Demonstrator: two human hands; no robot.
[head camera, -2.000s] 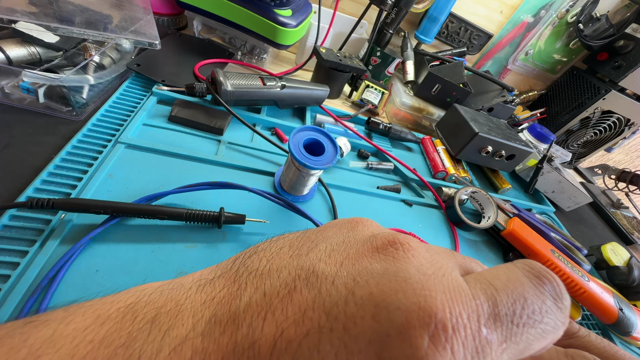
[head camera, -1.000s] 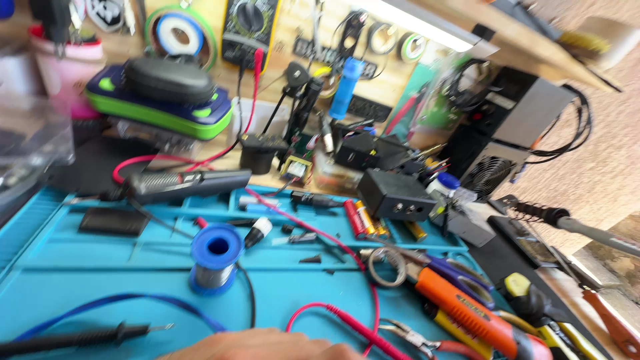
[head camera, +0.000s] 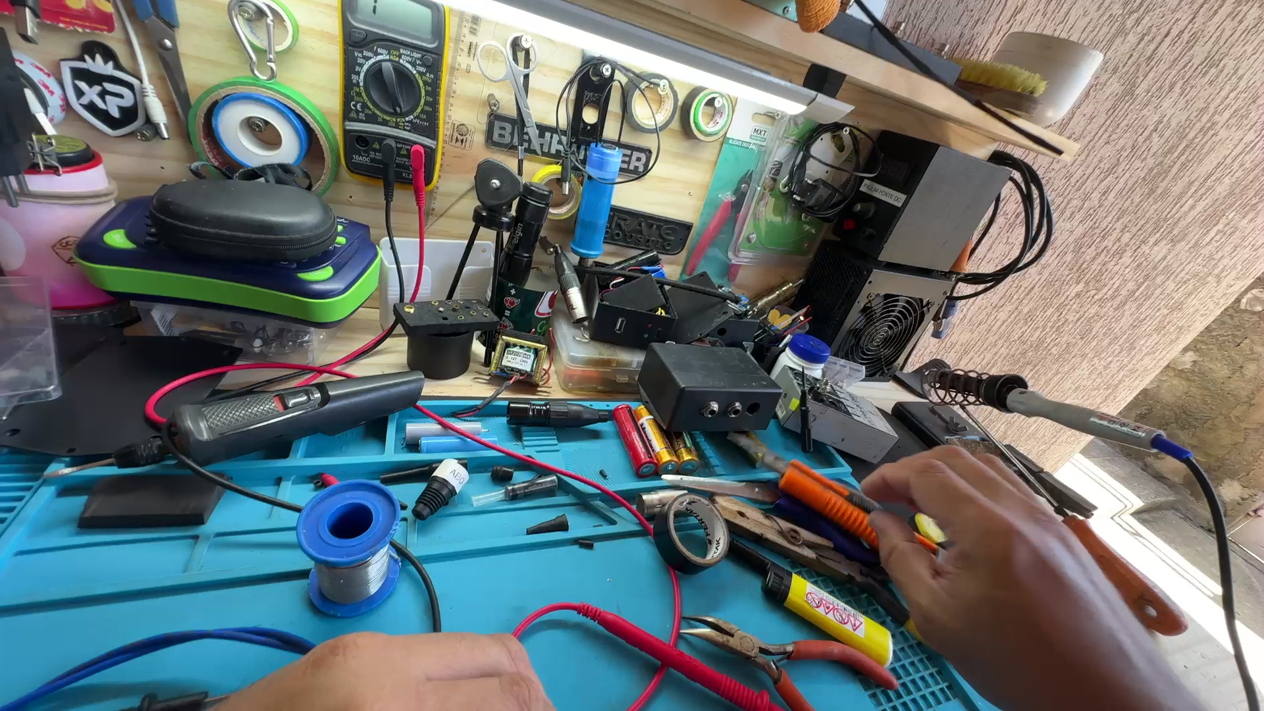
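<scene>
My right hand reaches in among the tools at the right of the blue mat. Its thumb and fingers are at the rear end of an orange-handled tool; the fingertips are partly hidden, so its hold is unclear. My left hand lies low at the bottom edge, back up, fingers out of sight. Behind it stands a blue spool of solder wire. A red test probe and long-nose pliers lie between the hands. A roll of black tape and a yellow tube are nearby.
A soldering iron sits in a coiled holder at the right. Batteries and a black metal box are at the mat's back. A multimeter hangs on the wooden panel. Red and black leads cross the mat.
The right hand has come into view over the tools at the right. The orange-handled tool has shifted back from beside the pliers. The view has tilted up since two seconds ago.
</scene>
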